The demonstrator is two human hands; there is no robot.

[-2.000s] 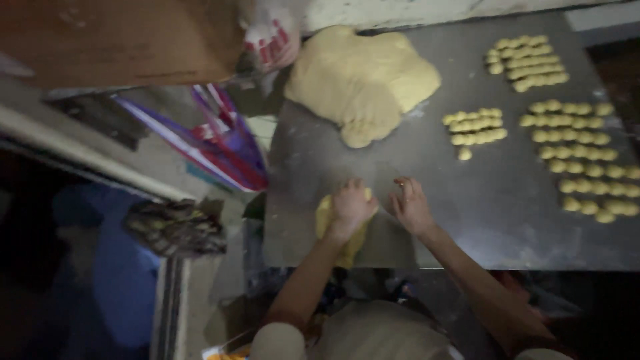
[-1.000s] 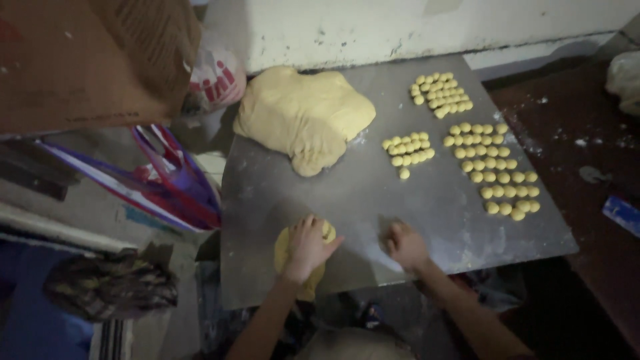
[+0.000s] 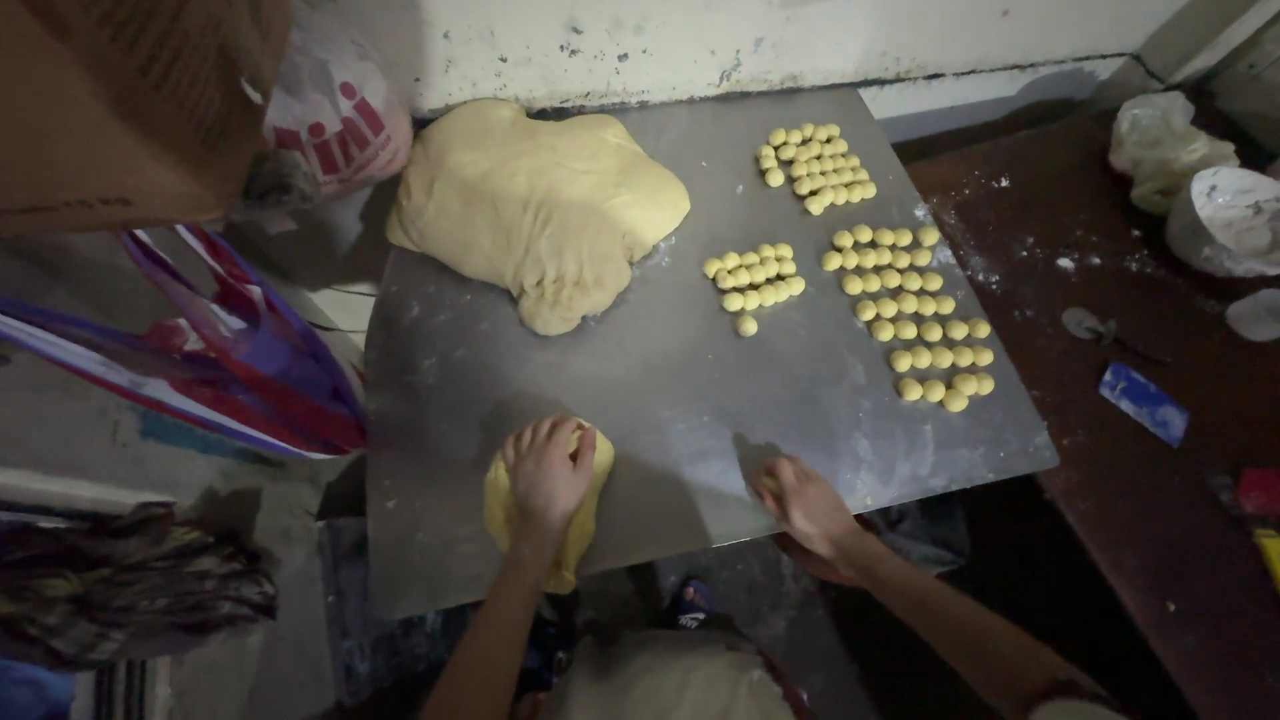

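Note:
My left hand (image 3: 548, 472) lies over a flattened piece of yellow dough (image 3: 500, 508) at the near edge of the metal table (image 3: 660, 400), fingers curled onto its top and the thumb against it. To the right, my right hand (image 3: 800, 500) is low over the near edge with curled fingers; whether a bit of dough is inside them is unclear. A large mass of dough (image 3: 540, 190) rests at the back left. Small dough balls stand in rows in a back group (image 3: 825, 170), a middle group (image 3: 755, 280) with one ball (image 3: 746, 325) in front, and a larger right group (image 3: 905, 305).
A cardboard box (image 3: 130, 110), a printed plastic bag (image 3: 345, 125) and a striped bag (image 3: 230, 350) are left of the table. Behind it rises a wall (image 3: 750, 45). On the dark red surface at right are a white bowl (image 3: 1225, 225), a clear bag (image 3: 1165, 150) and a blue object (image 3: 1143, 403).
My right hand has moved right, away from my left hand, and its fingers, spread two seconds ago, are now curled. My left hand stays on the dough piece. The view has shifted.

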